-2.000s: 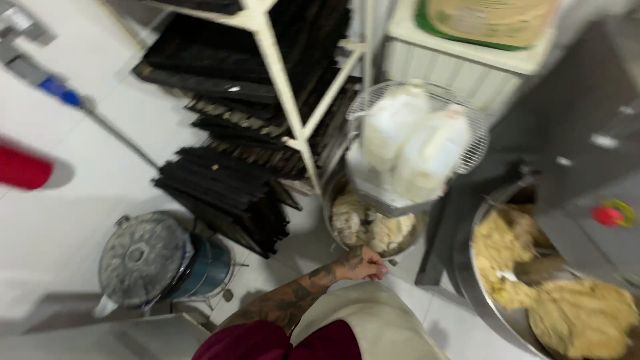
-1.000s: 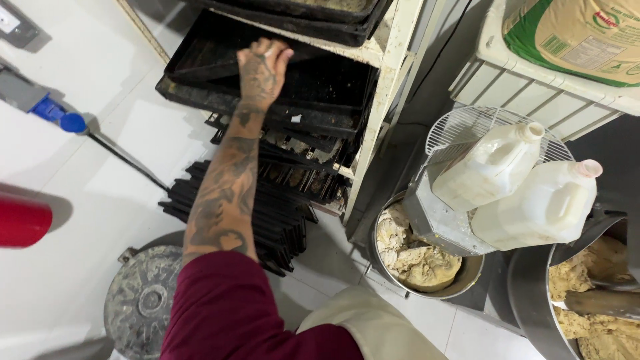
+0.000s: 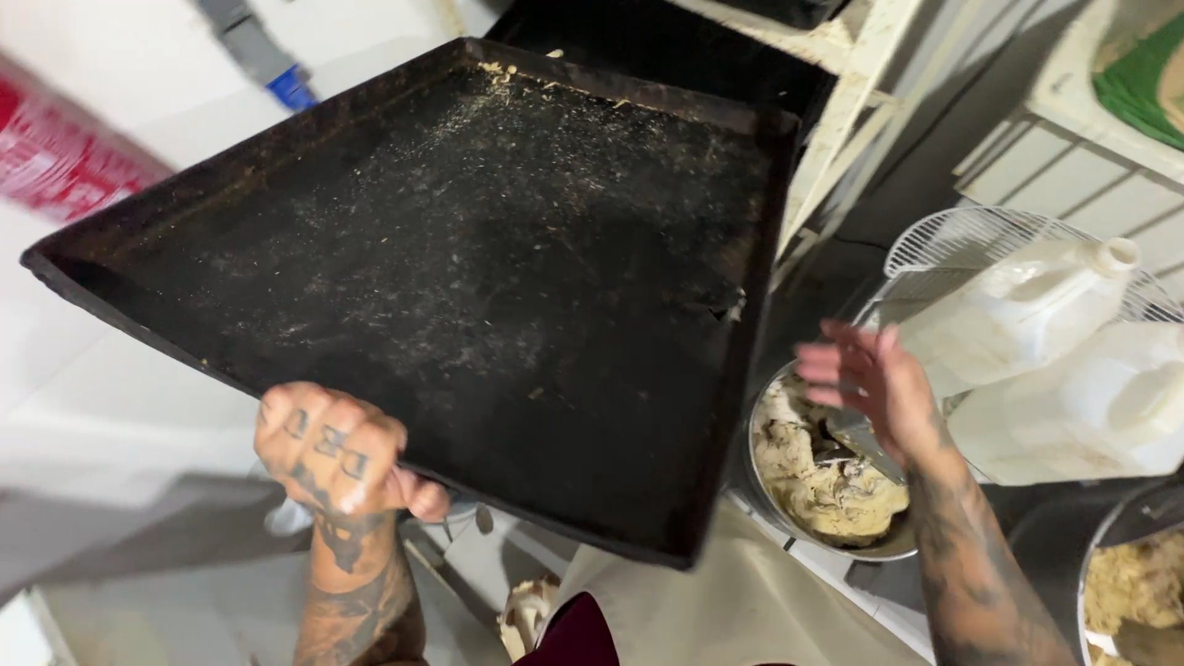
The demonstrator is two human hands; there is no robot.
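A black rimmed metal baking tray (image 3: 481,277) is held tilted in front of me, with crumbs and dusty residue on its surface and a small tear near its right side. My left hand (image 3: 342,453) grips the tray's near edge, knuckles up. To the right of the tray, my right hand (image 3: 860,379) is raised and slightly blurred, its fingers apart and nothing in it. Below that hand sits a round metal container of pale dough (image 3: 832,481).
Two translucent plastic jugs (image 3: 1027,296) stand by a round wire rack (image 3: 990,222) on the right. A white shelf frame (image 3: 851,129) with black trays rises behind. A mixer bowl (image 3: 1091,573) with dough is at lower right, a red cylinder (image 3: 74,139) at left.
A black baking tray is now in my left hand, which did not show clearly before. One second ago a tattooed arm reached to the shelf trays; my right hand is now by the dough container.
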